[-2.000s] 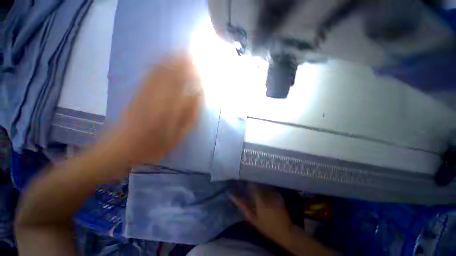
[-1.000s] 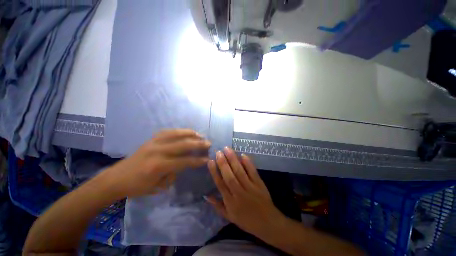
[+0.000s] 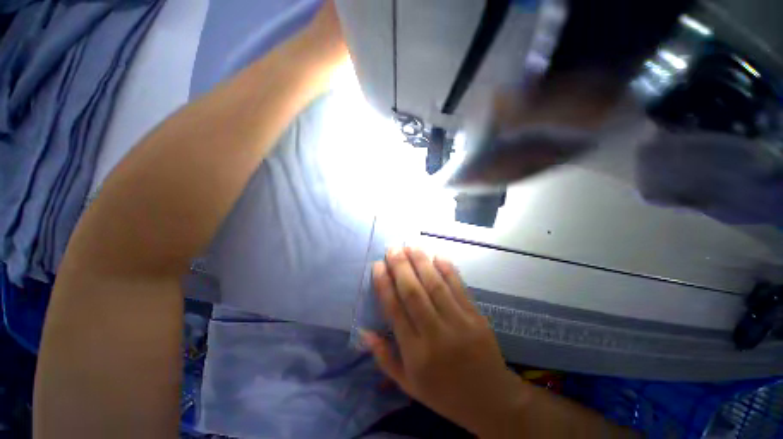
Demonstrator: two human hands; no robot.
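Note:
A blue-grey garment panel [image 3: 292, 223] lies under the bright glare at the needle, with a straight seam line near its right edge. My right hand [image 3: 433, 321] lies flat on this edge near the table's front, fingers close together and thumb apart. My left forearm [image 3: 172, 189] reaches across the panel to the far side; the hand itself is hidden behind the machine head [image 3: 369, 51] and glare. The presser foot area [image 3: 438, 150] is partly washed out. A blurred brownish shape right of it cannot be identified.
A rumpled pile of blue-grey pieces [image 3: 60, 129] lies at the left. Blue-grey cloth [image 3: 283, 377] hangs below the table edge. A ruler tape [image 3: 549, 326] runs along the front edge. A small black object [image 3: 762, 315] sits at the right end. A blue basket [image 3: 678, 394] is below.
My left hand has gone from the panel's front part to the far side, out of sight. My right hand stays on the panel's right edge. The panel is now wrinkled beside my left arm.

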